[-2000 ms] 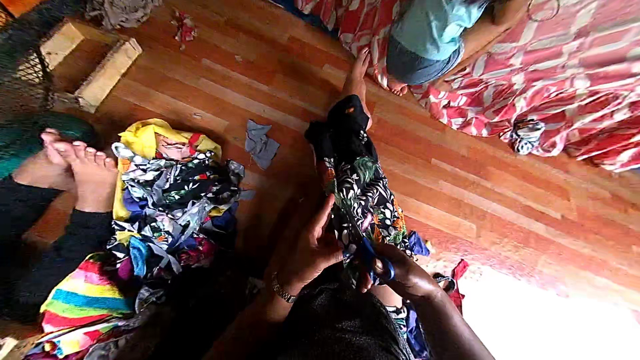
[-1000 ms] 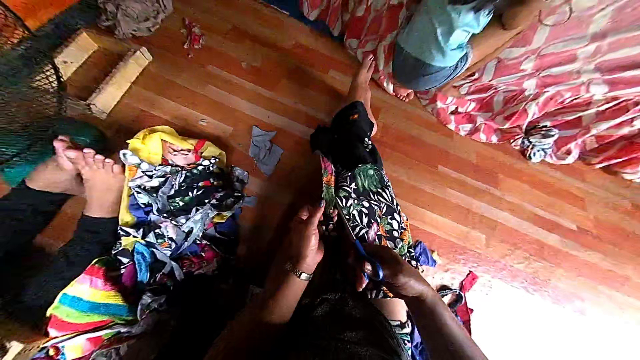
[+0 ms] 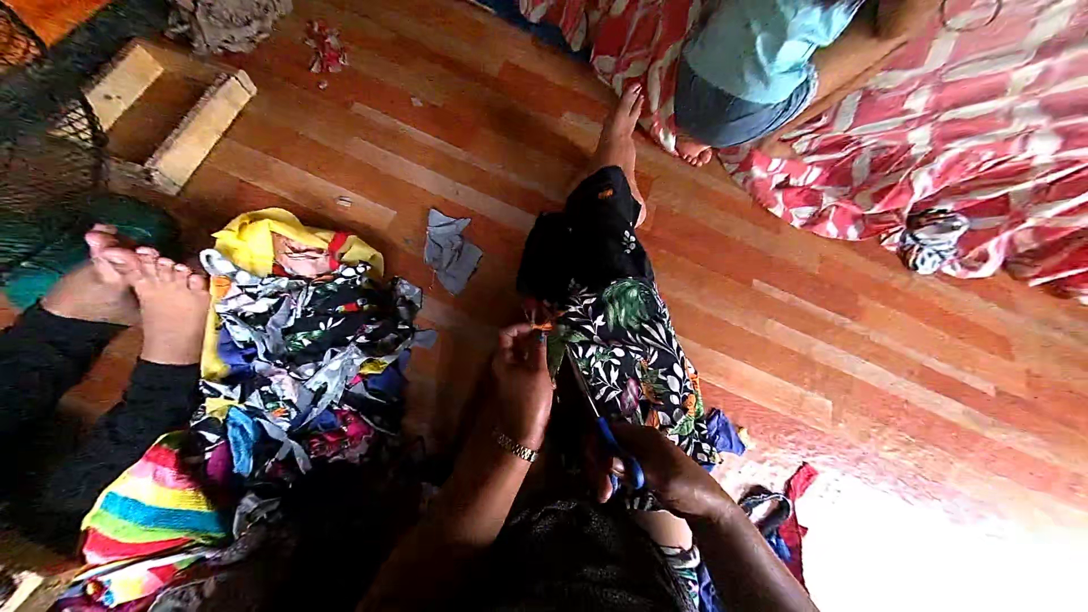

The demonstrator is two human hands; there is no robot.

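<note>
My left hand, with a metal-band watch at the wrist, pinches the edge of a small piece of patterned fabric above my lap. My right hand is closed on the blue handles of a pair of scissors. The blades point up and left, at the fabric just right of my left hand; whether they touch it cannot be told. Black leaf-and-flower print cloth covers my outstretched leg. To the left lies a heap of mixed fabric scraps on yellow cloth.
Another person's bare feet rest left of the heap. A grey scrap lies on the wood-patterned floor. A wooden frame stands upper left. Upper right, a person in a light blue shirt sits by a red-and-white cloth. Striped cloth lies lower left.
The scissors and my right hand have moved down, back from the fabric's far part. My left hand has changed its hold and now pinches the fabric edge.
</note>
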